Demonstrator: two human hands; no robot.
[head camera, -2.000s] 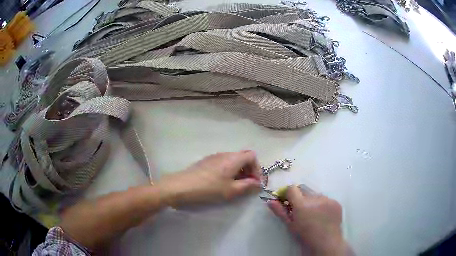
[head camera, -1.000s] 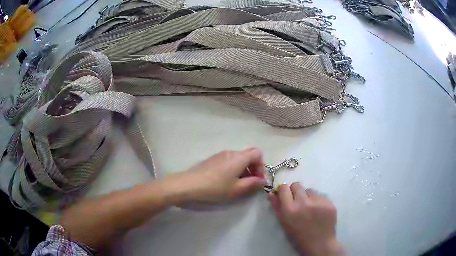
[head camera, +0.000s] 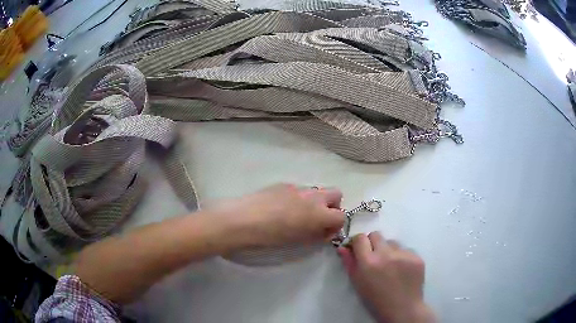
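My left hand (head camera: 303, 214) is closed on the end of a grey-beige webbing strap (head camera: 271, 253), part of which shows below the hand and wrist. A silver snap hook (head camera: 366, 207) sticks out to the right of its fingers, with a metal end loop (head camera: 347, 226) beside them. My right hand (head camera: 386, 268) is just right of and below the loop, fingers curled, fingertips near the strap end. A small metal tip (head camera: 338, 241) shows between the hands, probably the snips; their grip is hidden in my right hand.
A strap pile (head camera: 284, 82) lies beyond my hands, hooks at its right. Looped webbing (head camera: 95, 170) lies at left. Pale thread ends (head camera: 467, 217) are scattered at right. Another strap batch (head camera: 486, 22) is far right, yellow-orange material (head camera: 22, 41) far left, a thin dark line (head camera: 524, 79) at upper right.
The left hand has turned more palm-down and moved slightly right; more webbing shows under it. The right hand has closed up against the loop, hiding the yellow part. More thread ends lie at right.
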